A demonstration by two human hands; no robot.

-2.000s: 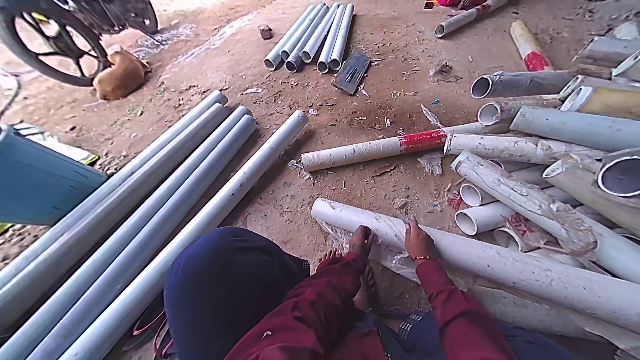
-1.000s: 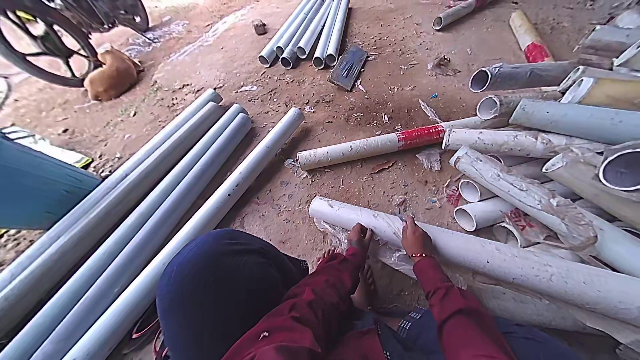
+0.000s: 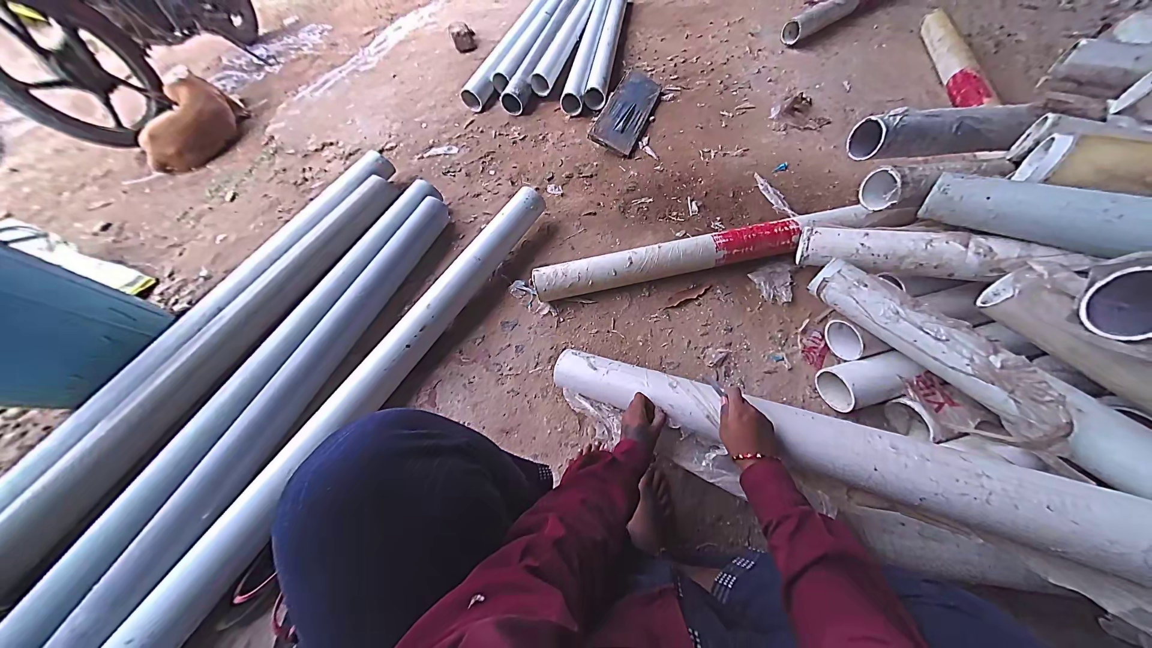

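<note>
A long white plastic pipe (image 3: 837,441) lies in front of me, running from the middle to the lower right, with torn clear plastic film (image 3: 697,454) hanging along its near side. My left hand (image 3: 643,421) is at the pipe's near side close to its left end, fingers bent at the film; whether it grips the film or the pipe cannot be told. My right hand (image 3: 747,427) rests on the pipe a little further right, fingers curled around a small, thin dark item that shows at the fingertips, too small to name. A bracelet circles the right wrist.
Several long grey-white pipes (image 3: 387,355) lie side by side at left, near a blue container (image 3: 72,324). A pile of film-wrapped pipes (image 3: 981,360) fills the right. A red-banded pipe (image 3: 630,265) lies ahead. Further off are short pipes (image 3: 549,54), a dark slab (image 3: 627,112), a curled-up dog (image 3: 189,126) and a wheel (image 3: 81,72).
</note>
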